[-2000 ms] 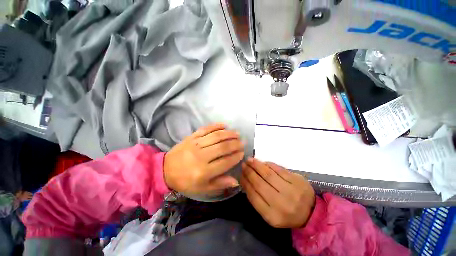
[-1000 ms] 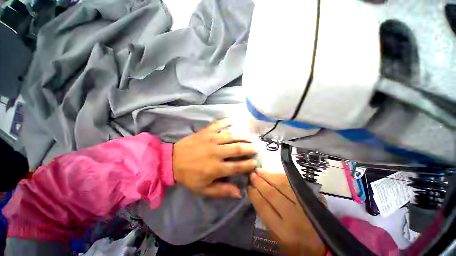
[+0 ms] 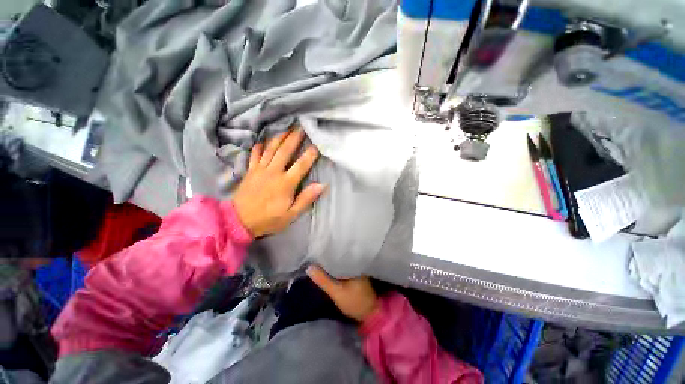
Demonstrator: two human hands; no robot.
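Observation:
Light-grey cloth [image 3: 203, 97] lies heaped left of the needle and reaches to the front table edge. My left hand [image 3: 276, 184] lies flat on the cloth with its fingers spread. My right hand [image 3: 349, 294] is at the cloth's front edge, its thumb up against the edge; its other fingers are largely hidden, so its grip cannot be told. A slightly darker grey strip [image 3: 402, 225] lies along the cloth's right side. The white sewing machine head [image 3: 631, 82] stands at the upper right, with round tension discs [image 3: 477, 120].
Pink and blue pens [image 3: 550, 180], a dark flat case [image 3: 586, 154] and a white printed label [image 3: 610, 204] lie right of the needle. Crumpled pale cloth [image 3: 661, 266] is at the far right. A ruler [image 3: 488, 291] runs along the front edge. Blue baskets [image 3: 646, 360] stand below.
My left hand has moved left and away from me, its fingers spreading. My right hand has moved left and down to the cloth's front edge. The machine head no longer looms close.

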